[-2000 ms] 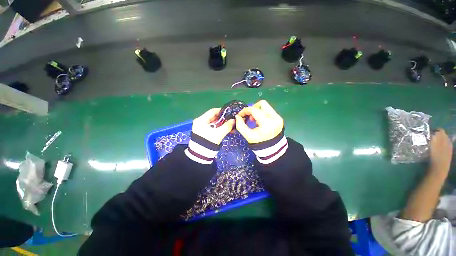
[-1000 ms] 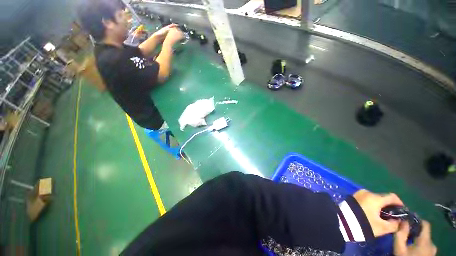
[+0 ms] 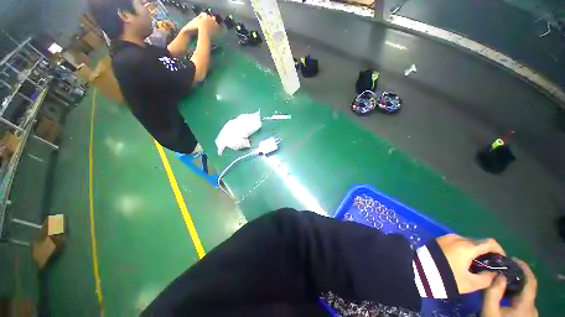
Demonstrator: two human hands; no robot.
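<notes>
My left hand (image 3: 468,263) and my right hand (image 3: 523,297) hold a dark round motor assembly (image 3: 503,270) between them at the lower right, over the tray's far right side. A thin white lead shows on it. My right hand is partly cut off by the bottom edge. The blue parts tray (image 3: 396,209) lies under my left sleeve. Loose metal rings (image 3: 372,213) lie spread at its far end, and a denser heap of rings (image 3: 365,308) shows below my sleeve.
A co-worker (image 3: 152,80) sits at the left. A crumpled bag (image 3: 238,132) and white adapter (image 3: 267,147) lie on the green bench. A white bar (image 3: 277,46) crosses toward the belt. Black housings (image 3: 495,156) and two round board units (image 3: 389,102) are on the belt.
My view has swung left from the bench front, bringing the co-worker and aisle into sight. My hands stay on the motor assembly. Over the last second, belt items shift slightly right in view.
</notes>
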